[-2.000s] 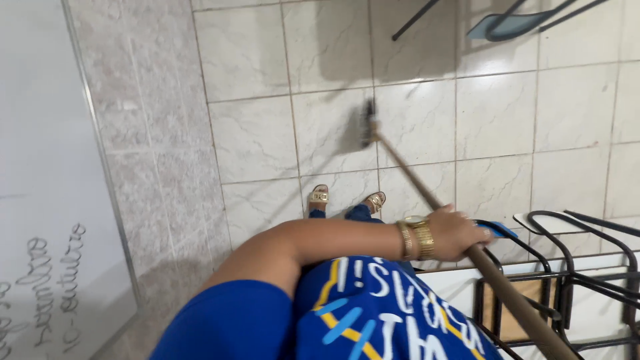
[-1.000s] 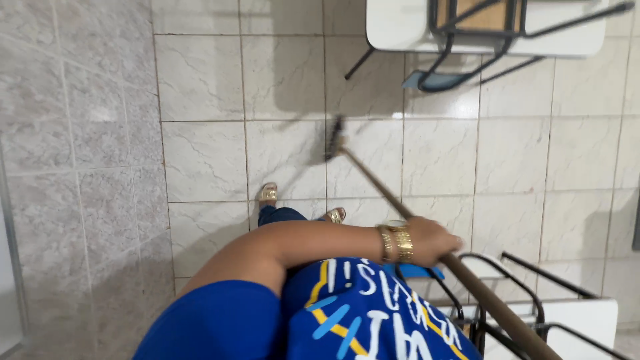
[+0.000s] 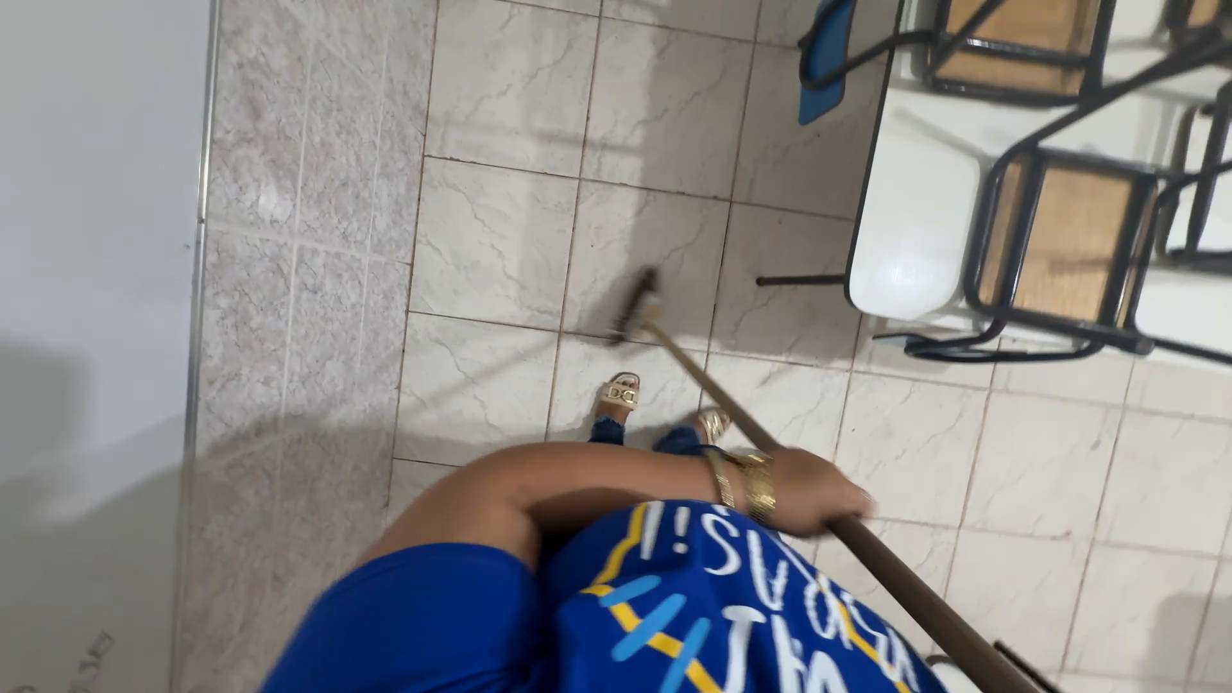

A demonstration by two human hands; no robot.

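Observation:
My left hand (image 3: 813, 491), its wrist wearing gold bracelets, reaches across my blue printed shirt and is closed around the wooden handle (image 3: 895, 568) of a broom. The handle slants from the lower right up to the dark-bristled broom head (image 3: 637, 306), which is blurred and lies over the pale floor tiles just ahead of my left foot (image 3: 621, 393) in a gold sandal. My right foot (image 3: 713, 423) is beside the handle. My right hand is out of view, and the handle's far end runs off the bottom edge.
At the upper right, chairs with wooden seats (image 3: 1073, 236) and black metal frames rest on a white tabletop (image 3: 914, 212). A thin dark leg (image 3: 799, 281) sticks out from it over the floor. A blue chair part (image 3: 825, 63) is above. On the left are a marbled tiled wall (image 3: 327, 289) and a whiteboard (image 3: 96, 241).
The broom head has moved from ahead of my right foot to ahead of my left foot. My left hand still grips the handle. The view has shifted, with the stacked chairs showing more fully.

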